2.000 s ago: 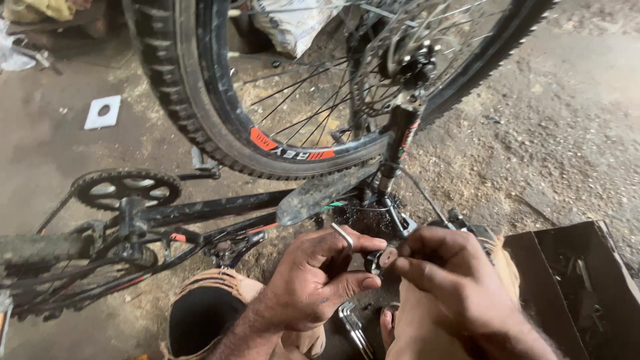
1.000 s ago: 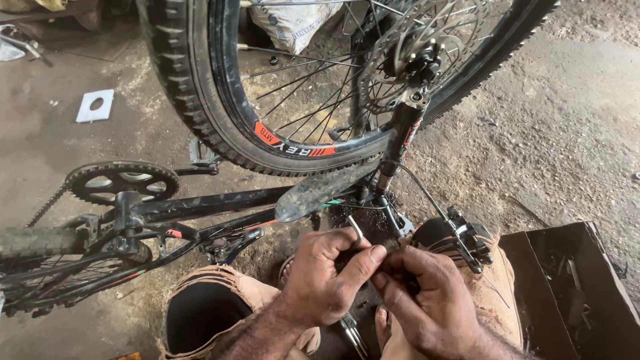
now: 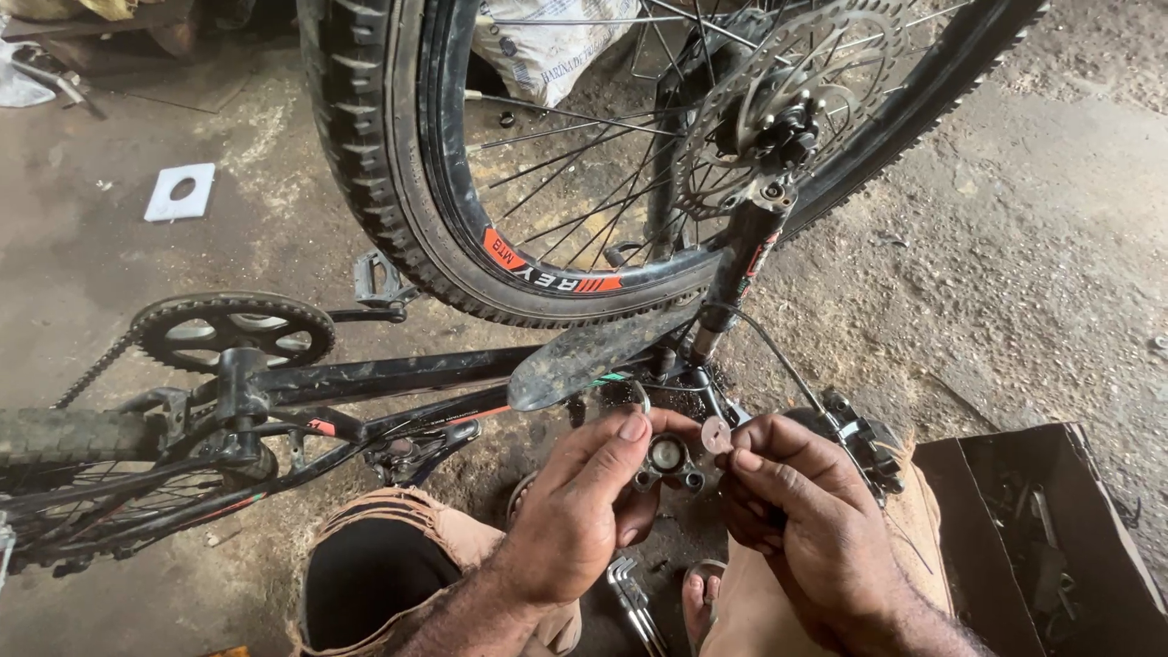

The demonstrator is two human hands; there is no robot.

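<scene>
My left hand [image 3: 584, 493] holds a small metal brake caliper part [image 3: 669, 456] with a round recess facing up; a bent metal key [image 3: 643, 397] sticks out at the thumb. Between the thumb and fingers of my right hand [image 3: 803, 502] is a thin round disc [image 3: 716, 435], just right of the caliper part and apart from it. Beyond my hands lies a bicycle, its wheel [image 3: 365, 182] raised, with a brake rotor [image 3: 794, 100] at the hub beside the black fork leg [image 3: 744, 246]. A cable runs from there to a black brake part [image 3: 858, 438] near my right knee.
An open cardboard box [image 3: 967, 538] with metal parts stands at the right. Several hex keys [image 3: 636, 607] lie on the floor between my feet. The crankset [image 3: 233, 333] and frame extend left. A white square with a hole [image 3: 180, 192] and a printed sack [image 3: 547, 55] lie farther off.
My hands have moved apart from their closed position one second ago. The caliper part's recess and the disc now show between them.
</scene>
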